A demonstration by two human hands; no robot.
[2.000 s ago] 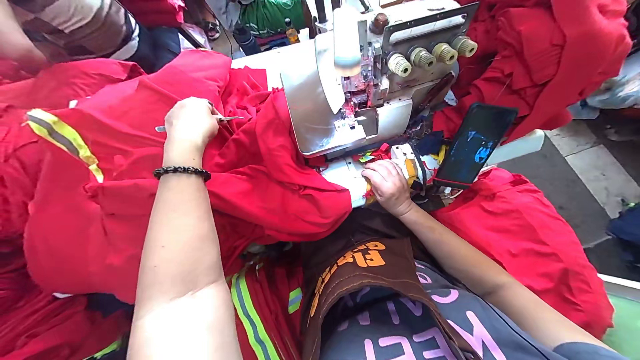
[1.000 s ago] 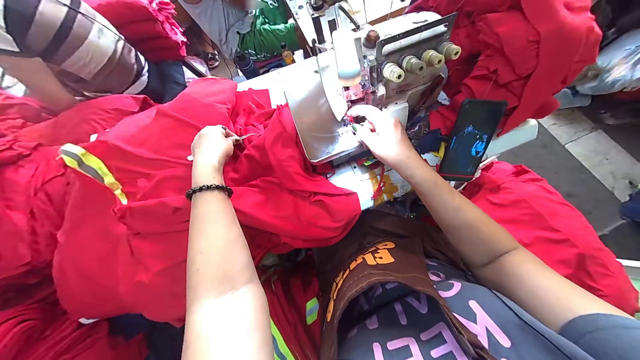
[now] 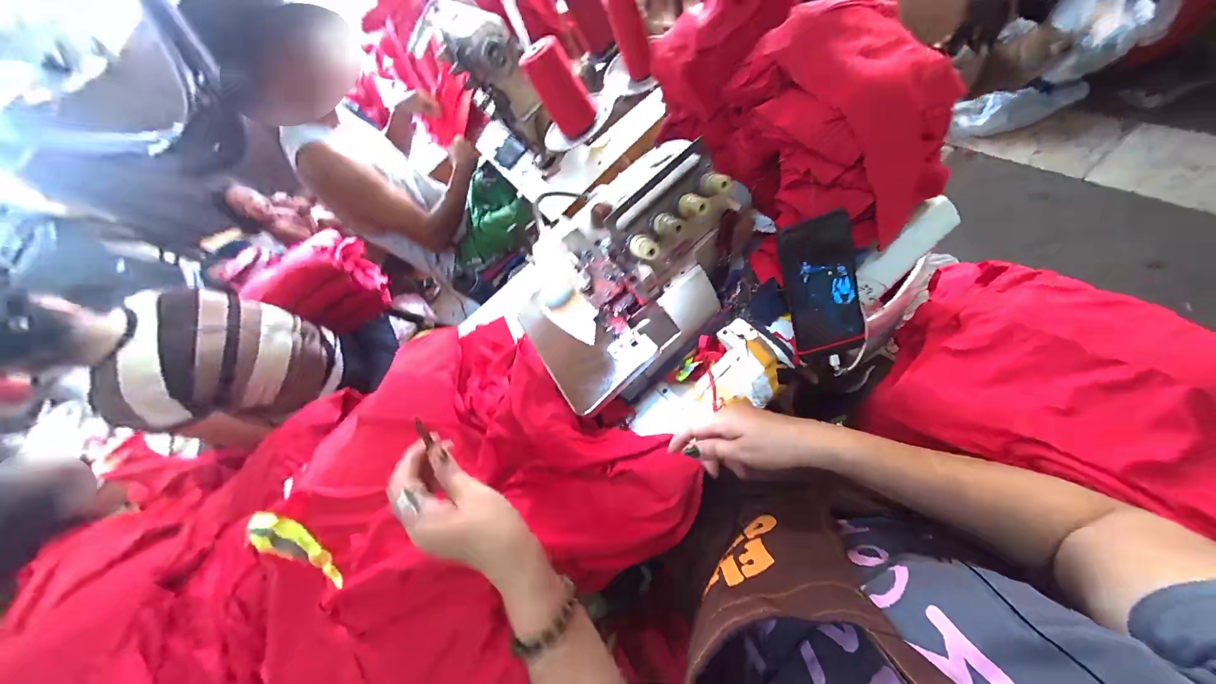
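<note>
My left hand (image 3: 456, 508) is raised over the heap of red fabric (image 3: 380, 608), its fingers closed on a small dark, thin tool (image 3: 424, 434) that I cannot name surely. A yellow reflective strip (image 3: 293, 543) lies on that fabric, left of the hand. My right hand (image 3: 736, 440) rests at the near edge of the sewing machine's bed, beside the red fabric; a small dark thing shows at its fingertips, too blurred to name. Just beyond stands an overlock sewing machine (image 3: 655, 275) with several tension dials and a metal plate (image 3: 570, 356). Red cloth lies against the plate.
A phone (image 3: 819, 285) with a lit screen stands right of the machine. Red thread cones (image 3: 559, 87) and piled red cloth (image 3: 817, 114) are behind it. More red fabric (image 3: 1064, 380) lies at the right. Co-workers sit at the left, one in a striped shirt (image 3: 218, 356), another beside green cloth (image 3: 492, 218).
My right hand has come back from the machine's needle area to the near edge of its bed. My left hand has lifted and turned over. The view has swung to show more of the left side.
</note>
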